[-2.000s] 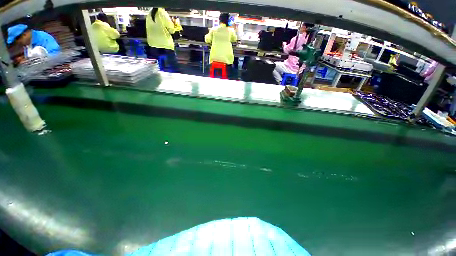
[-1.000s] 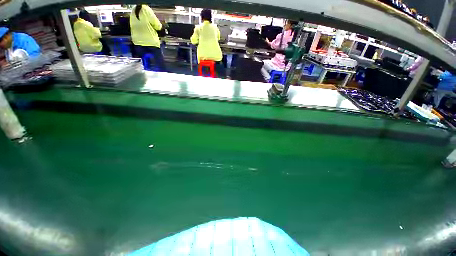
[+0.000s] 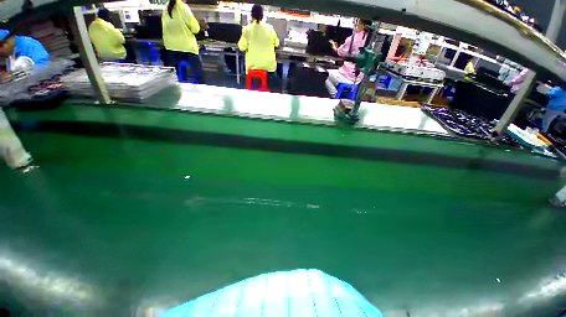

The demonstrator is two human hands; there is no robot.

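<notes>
A wide green conveyor belt lies in front of me, with a white scuff line across its middle and small white specks. My light blue smock, with thin lines, shows at the bottom edge of the view. The shiny metal belt edge rail curves through the lower corners. Neither my left hand nor my right hand is in the picture. Nothing is seen held.
A pale ledge beyond the belt carries stacked trays, a green upright fixture and a black parts tray. A wrapped post stands at left. An overhead beam crosses above. Several people work beyond.
The view has turned right since two seconds ago, so things sit further left. A white post foot now shows at the right edge. The blue patch at the bottom left is gone.
</notes>
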